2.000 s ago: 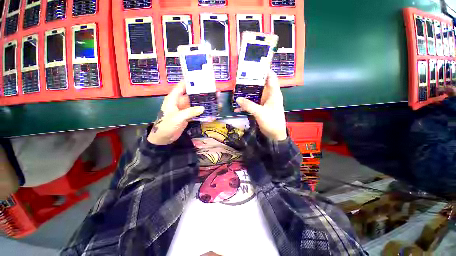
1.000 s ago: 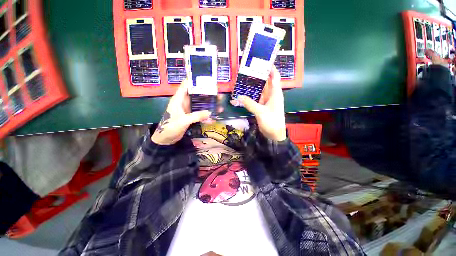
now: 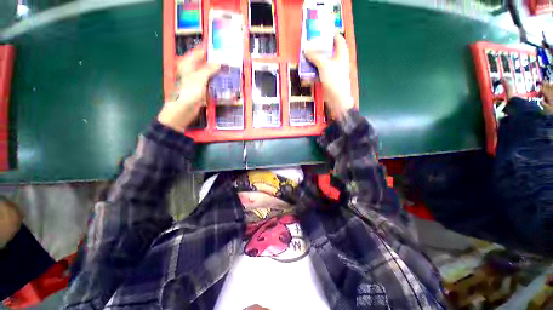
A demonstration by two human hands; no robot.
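My left hand (image 3: 193, 85) holds a keypad phone (image 3: 225, 39) over the left part of the orange-red phone tray (image 3: 267, 134); its display shows a blurred colour gradient. My right hand (image 3: 333, 69) holds a second phone (image 3: 318, 30), also with a coloured display, over the tray's upper right. Both phones are blurred. Other phones lie face up in the tray, such as one in the near row (image 3: 266, 91) with a pale, glaring screen. Phones in the far row at both sides show colour screens. The hands and held phones hide parts of several pockets.
The tray lies on a green bench top (image 3: 91, 91). Another tray's edge (image 3: 6, 109) shows at far left. At right, a person in dark sleeves (image 3: 524, 130) has hands at a neighbouring tray (image 3: 485, 103). Red items and cardboard are below the bench.
Both hands have moved up and farther out over the tray with a phone each, and the held displays now show colours. The tray sits differently in view; the left neighbouring tray has mostly left the picture.
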